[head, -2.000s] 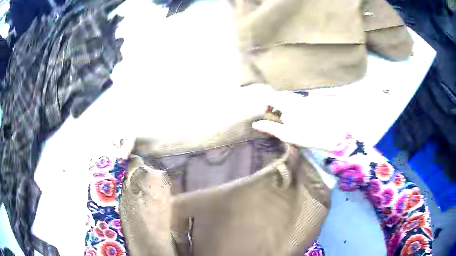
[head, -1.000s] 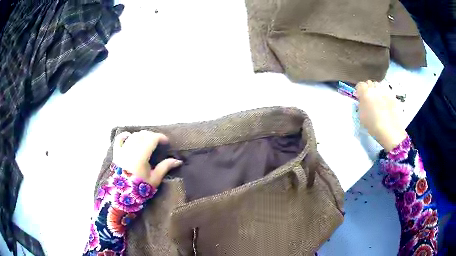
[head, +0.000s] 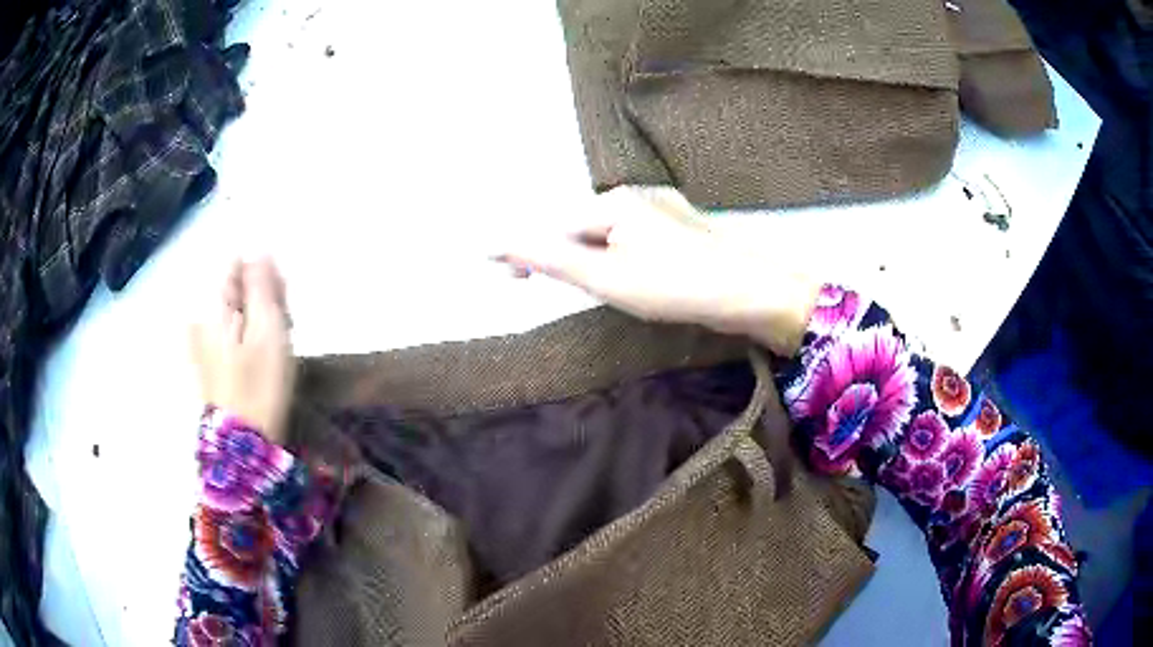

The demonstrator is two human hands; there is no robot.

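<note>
The brown shorts point(head: 379, 562) lie on the white table with the waistband side open and the dark lining point(head: 544, 442) showing. My left hand point(head: 250, 348) is blurred at the waistband's left end, fingers extended, with no grip visible. My right hand point(head: 670, 266) is above the back waistband, palm partly turned up. A small dark, reddish-blue piece of the thread snips point(head: 516, 266) shows at its fingertips; the rest is hidden or washed out. A belt loop point(head: 755, 468) stands at the right side of the opening.
The white table point(head: 417, 164) curves toward the frame's rim. Other brown shorts point(head: 797, 120) lie flat at the upper right. Dark plaid garments point(head: 108, 152) are heaped at left. Thread clippings point(head: 995, 217) lie on the right of the table. Dark cloth and blue shapes are beyond its right edge.
My right hand has moved left from the far shorts' hem, and the snips no longer lie there. My left hand has come out of the waist opening and moved left and up.
</note>
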